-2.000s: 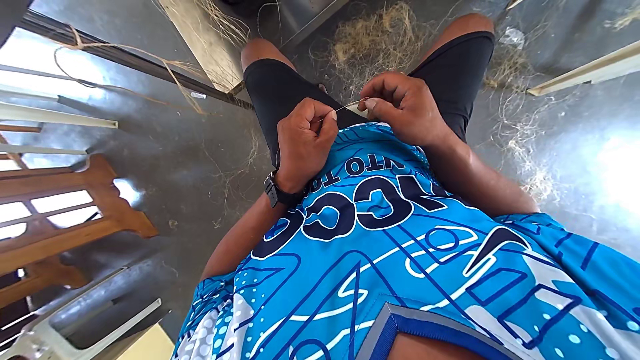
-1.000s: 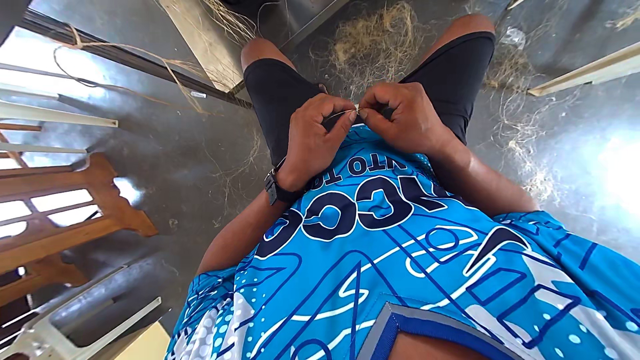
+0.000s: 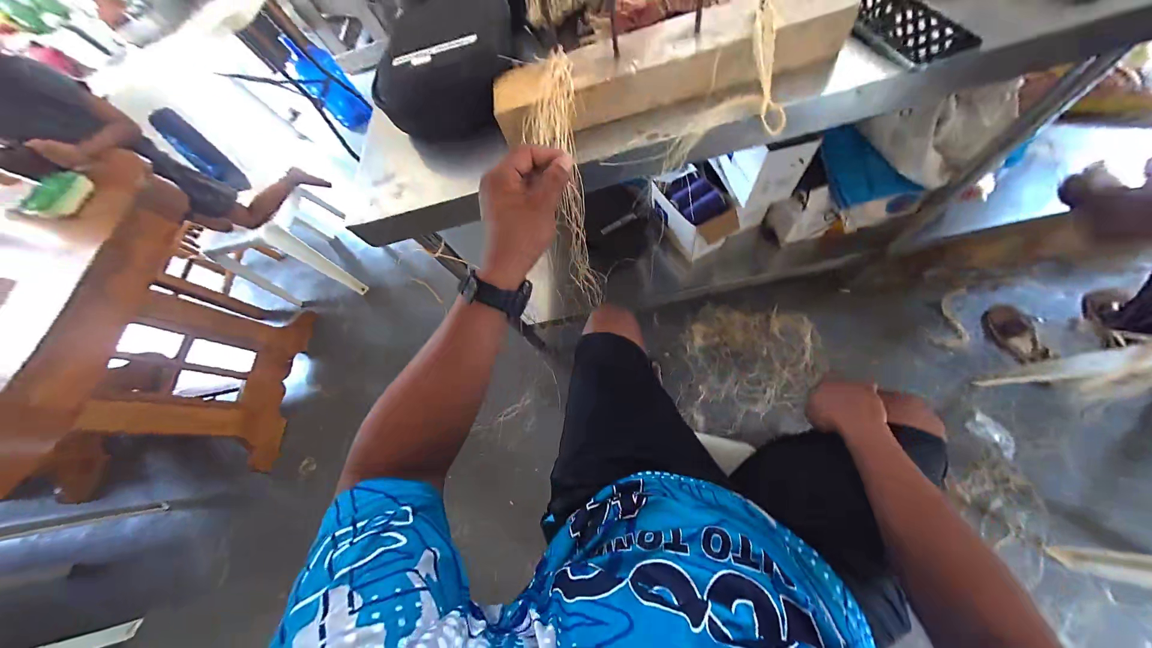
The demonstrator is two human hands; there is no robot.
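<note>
My left hand, with a black watch on its wrist, is raised at the front edge of a metal table. Its fingertips are pinched together at a bundle of pale natural fibre strands, which drapes over a wooden beam and hangs down past the table edge. Whether a single strand is between the fingers is too fine to tell. My right hand rests on my right knee, its fingers curled downward and partly hidden. A second, looped fibre hank hangs from the beam farther right.
On the table are a black bag and a black plastic basket. Below stands a box of purple spools. Tangled fibre lies on the floor. Wooden furniture is at left, with a seated person beyond; another person's foot is at right.
My hands were together over my lap, handling a thin strand; now they are apart, the left up at the fibre bundle, the right down on my knee. The view has tilted up towards the table.
</note>
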